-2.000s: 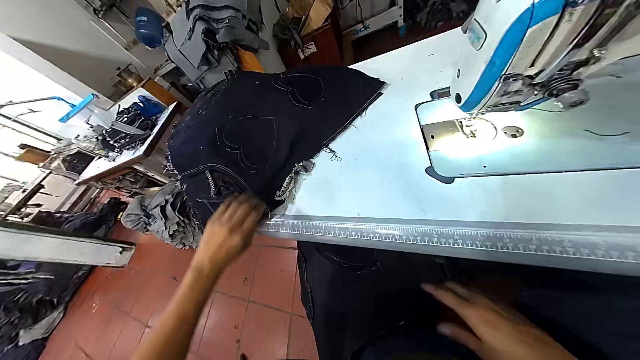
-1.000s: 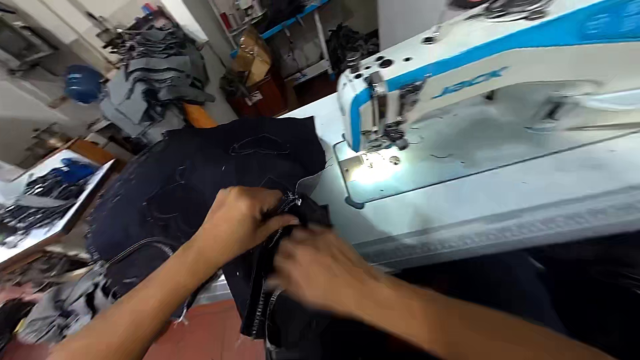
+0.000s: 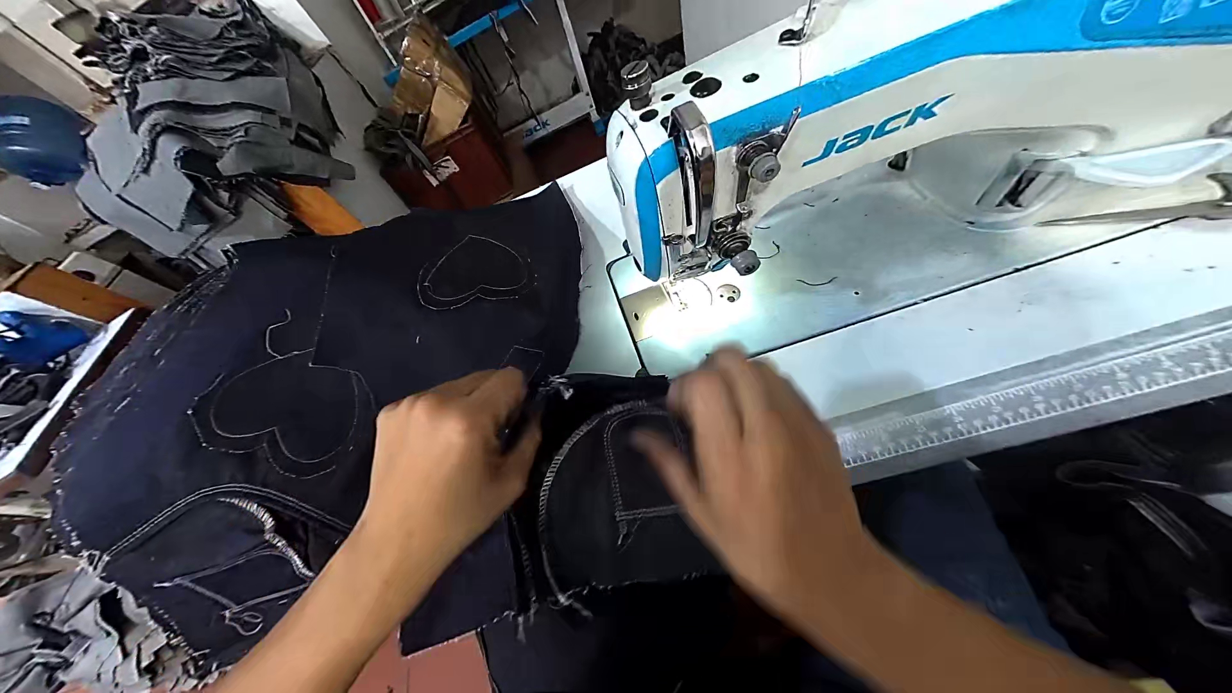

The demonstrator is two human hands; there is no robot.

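Note:
Dark denim pieces (image 3: 433, 337) with pale stitched heart outlines lie at the left of the sewing table, partly over its edge. My left hand (image 3: 448, 452) pinches the denim's folded edge between thumb and fingers, left of a smaller dark piece (image 3: 587, 500) with curved overlock stitching and a stitched square. Over that piece's right side is my right hand (image 3: 760, 472), blurred, its fingers at the upper edge; whether they grip it cannot be told. The white and blue Jack sewing machine (image 3: 866, 106) stands beyond, its needle area (image 3: 681, 294) lit.
A measuring tape strip (image 3: 1039, 395) runs along the table's front edge (image 3: 895, 467). Dark garments (image 3: 1107, 539) lie below it at the right. Stacked grey fabric pieces (image 3: 212, 106), a blue water jug (image 3: 38, 140) and a cardboard box (image 3: 433, 87) are at the back left.
The right hand has gone from low at the right to beside the left hand. The smaller stitched piece now lies more spread out between the hands. The view has shifted.

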